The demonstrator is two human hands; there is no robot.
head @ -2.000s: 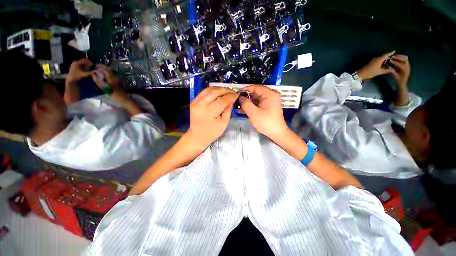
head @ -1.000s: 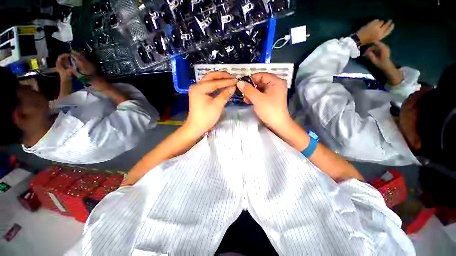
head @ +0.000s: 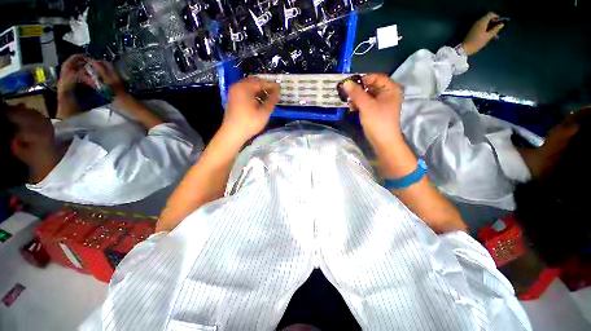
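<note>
My right hand [head: 378,105] holds a small black housing [head: 343,89] between thumb and fingers, over the right end of the strip. My left hand [head: 250,103] is at the left end of the strip, blurred, its fingers bent together; whether it holds anything cannot be told. The long white adhesive strip [head: 308,90] with rows of small slot shapes lies across the near part of the blue bin [head: 223,81]. The bin holds loose black-silver units behind the strip.
A clear blister tray [head: 178,33] with black units and silvery tails overlaps the bin's far left. A white square piece with a looped cord [head: 387,37] lies right of the bin. People in striped smocks sit at both sides. Red crates [head: 81,249] stand behind, lower left.
My hands were together at the housing and have moved apart, the left to the left, the right to the right with the housing. The strip's middle now shows. The person at right has raised a hand.
</note>
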